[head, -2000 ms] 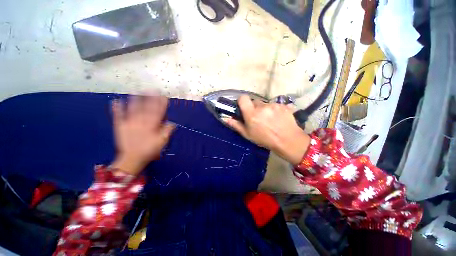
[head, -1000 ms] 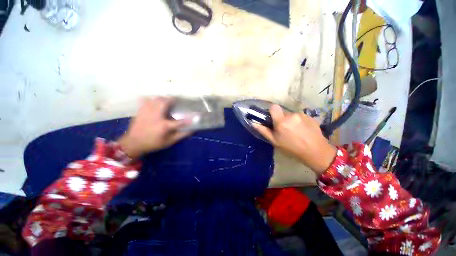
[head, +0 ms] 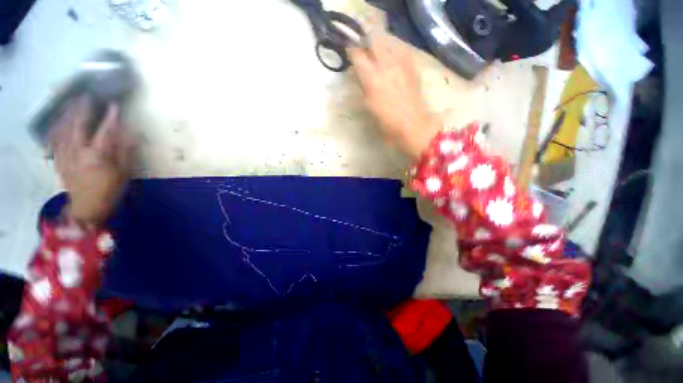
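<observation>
The navy cloth piece (head: 314, 217) lies along the table's near edge, with thin white broken lines on it. My left hand (head: 93, 153) is blurred at the far left, on the near end of the grey pressing block (head: 93, 86). My right hand (head: 393, 82) is at the handles of the black shears (head: 337, 37), its fingertips touching a handle loop; whether they grip it is unclear. The steam iron (head: 453, 34) stands at the top, right of the shears, with no hand on it.
On the pale table (head: 232, 105), a wooden ruler (head: 533, 127), a yellow item (head: 565, 123) and eyeglasses (head: 599, 123) lie at the right. A crumpled clear item (head: 142, 11) is at the top left. A red item (head: 421, 325) shows below the table edge.
My left hand has moved the block from the cloth's far edge to the far left. My right hand has let go of the iron, now at the top, and reached the shears.
</observation>
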